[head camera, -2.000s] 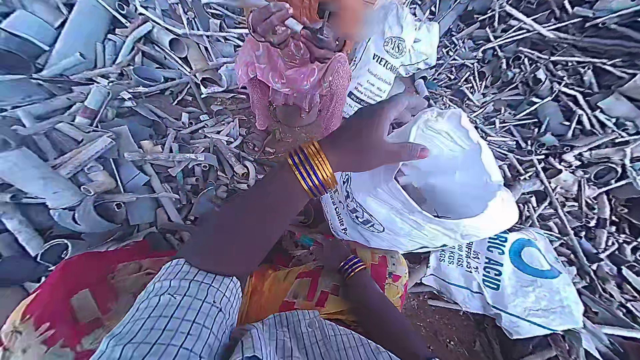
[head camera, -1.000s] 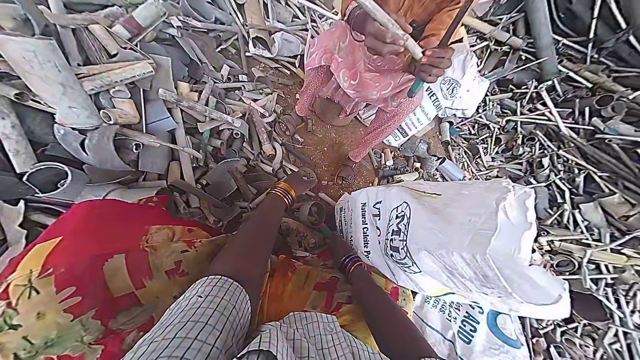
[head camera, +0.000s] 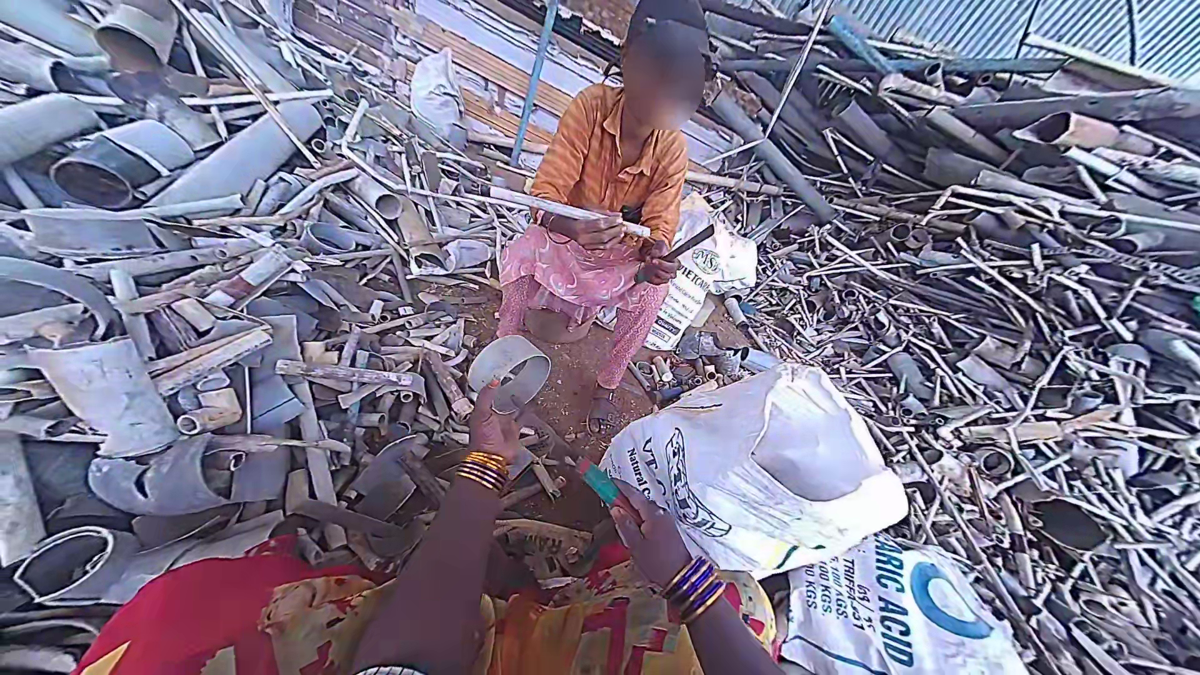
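Note:
My left hand (head camera: 494, 427), with gold bangles at the wrist, grips a short grey ring of plastic pipe (head camera: 511, 373) by its lower edge. My right hand (head camera: 647, 532) is closed around the green and red handle (head camera: 600, 483) of a tool whose dark blade points up and left, towards the ring. The blade's exact form is blurred. Just beyond my right hand stands an open white woven sack (head camera: 656, 441) with printing on it. Short pipe pieces lie on the ground below the ring.
Opposite me sits a person in an orange shirt (head camera: 609, 141), holding a pale pipe (head camera: 562, 211) and a dark blade (head camera: 689, 242). Heaps of scrap pipe (head camera: 103, 394) rise at left and right. A second printed sack (head camera: 891, 609) lies at lower right, another (head camera: 694, 281) beside the person.
My left hand was at the white sack two seconds ago, then low among the pipe scraps; now it is raised with a pipe ring in it. The view has tilted up.

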